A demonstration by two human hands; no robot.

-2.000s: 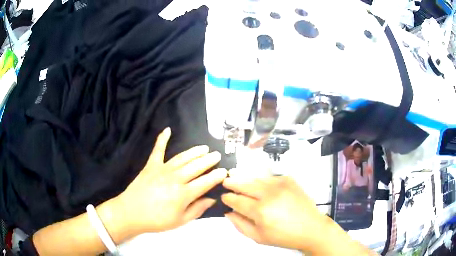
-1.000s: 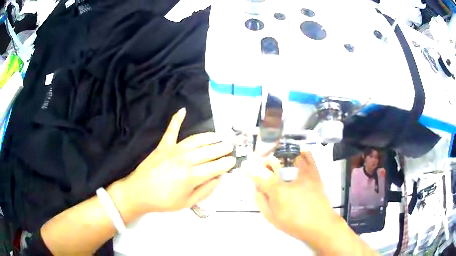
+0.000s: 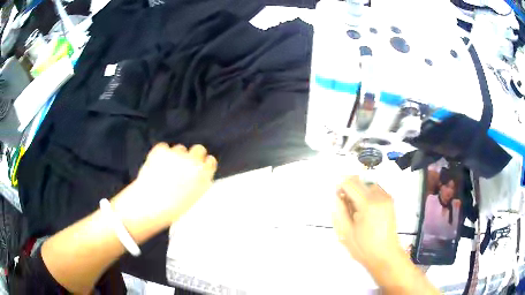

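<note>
The black knit garment (image 3: 230,98) lies heaped at the left and centre, its front edge running up to the machine's needle area. My left hand (image 3: 175,178) is on the garment with its fingers curled into the cloth. My right hand (image 3: 368,216) is right of it over the white machine bed (image 3: 270,230), apart from the garment, with fingers curled in; whether it holds something small is too blurred to tell. The presser foot area (image 3: 337,141) is partly lost in glare. A small white label (image 3: 110,70) shows on the garment.
The white sewing machine head (image 3: 397,63) with a blue stripe stands at upper right. A black cloth strip (image 3: 463,144) hangs on it. A smartphone (image 3: 442,216) showing a person stands right of my right hand. Yellow-green items (image 3: 54,57) lie at far left.
My left hand has moved left, away from the needle, and its fingers have curled. My right hand has moved right and down from the needle area. The view has shifted left.
</note>
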